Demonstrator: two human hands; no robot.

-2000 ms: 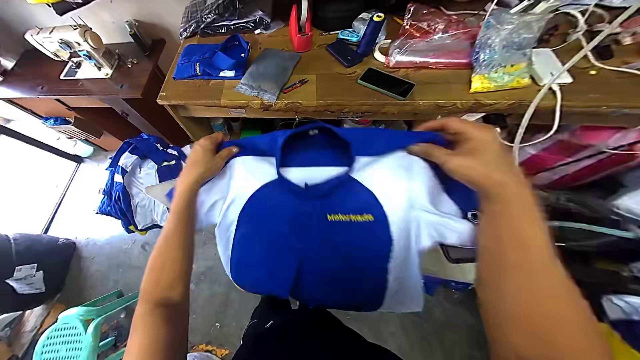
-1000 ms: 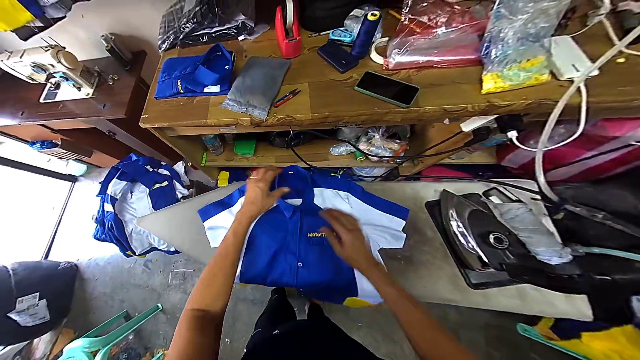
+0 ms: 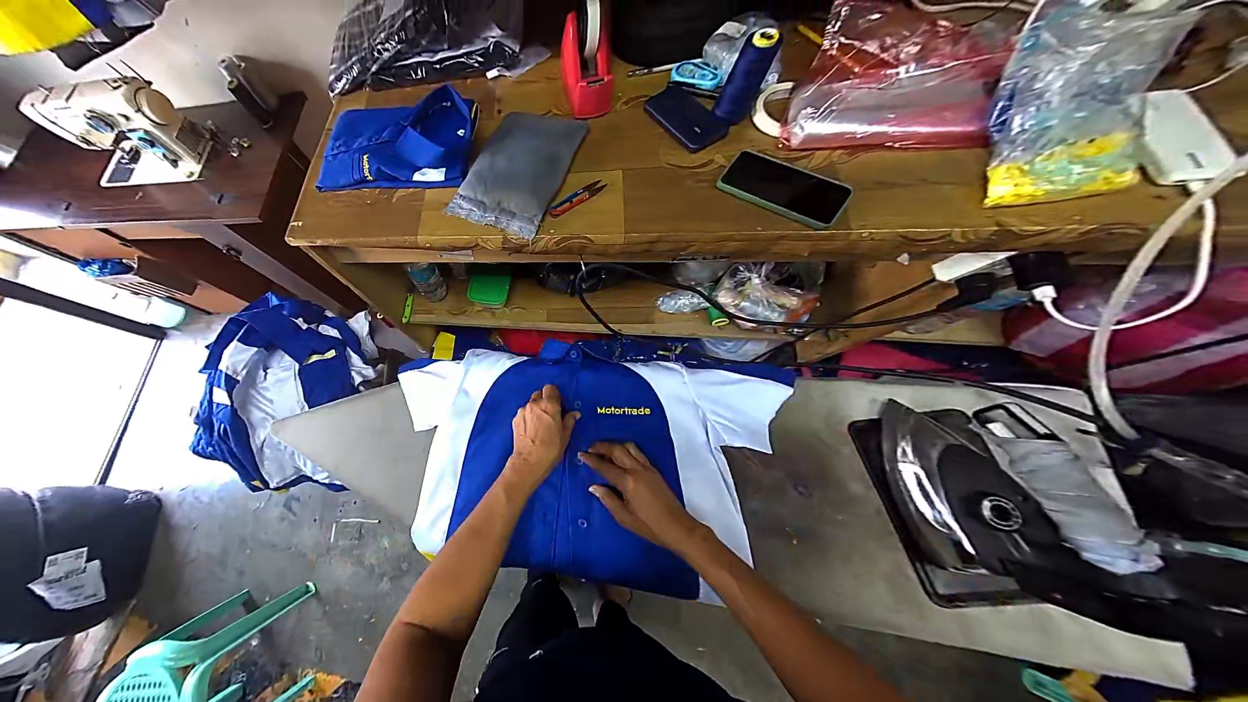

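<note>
A blue and white short-sleeved shirt [image 3: 624, 526] lies front up across the ironing board [image 3: 809, 487], its collar toward the wooden table. Yellow embroidery marks the chest. My left hand [image 3: 543, 429] rests on the blue front just left of the button placket, fingers pointing toward the collar. Lower and to the right, my right hand [image 3: 634, 487] touches the placket near a button, fingers slightly spread. Whether either hand pinches the cloth cannot be told. On the right of the board, a black electric iron [image 3: 936, 497] rests on a dark stand.
The wooden table [image 3: 663, 210] bears a folded blue shirt [image 3: 395, 146], a phone [image 3: 785, 188], thread snips [image 3: 577, 198] and a red tape dispenser [image 3: 586, 73]. Cables cross behind the board. Blue and white garments [image 3: 278, 390] lie heaped at left, near a green plastic chair [image 3: 195, 653].
The shirt, held up by its shoulders in the earliest frame, now lies on the ironing board. Since the middle frame, both hands have moved from the collar and chest down to the placket.
</note>
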